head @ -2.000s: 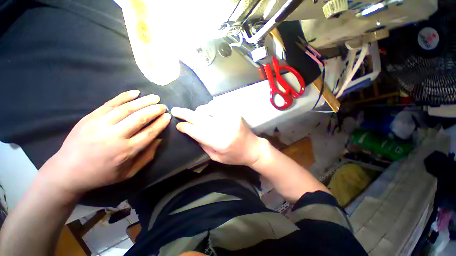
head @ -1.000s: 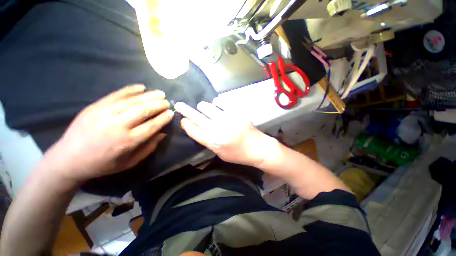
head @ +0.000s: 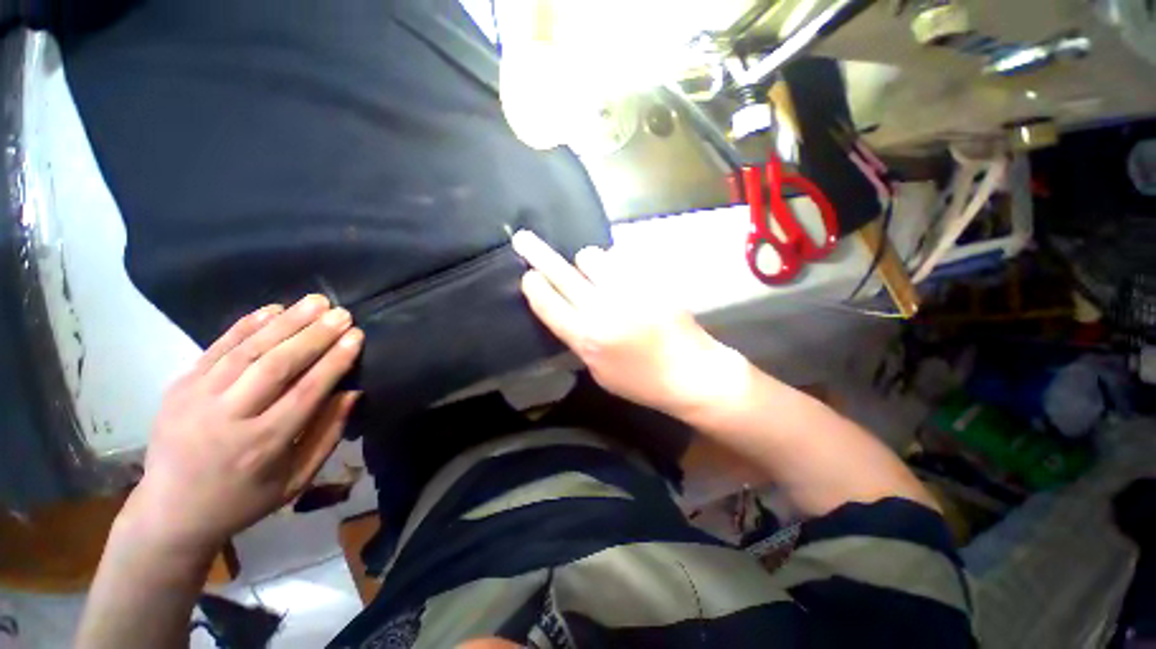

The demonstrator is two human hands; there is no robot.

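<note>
A large black garment panel (head: 317,165) lies on the white table, its near edge hanging towards my lap. A straight pocket opening (head: 431,279) runs across it between my hands, its lips closed. My left hand (head: 273,393) lies on the panel at the left end of the opening, fingertips together and pressing the cloth. My right hand (head: 621,323) rests at the right end, index fingertip on the cloth beside a small pale mark. Neither hand clearly grips cloth; whether the fingers pinch it cannot be told.
The sewing machine head (head: 989,64) is at the upper right, with strong glare around the needle area. Red-handled scissors (head: 776,235) lie right of my right hand. A wooden strip (head: 887,273) and black scrap (head: 830,140) lie beyond them. The white table (head: 89,292) shows at left.
My left hand has moved left and down, away from my right hand, uncovering the opening between them. The view has shifted, so the panel and scissors appear further right.
</note>
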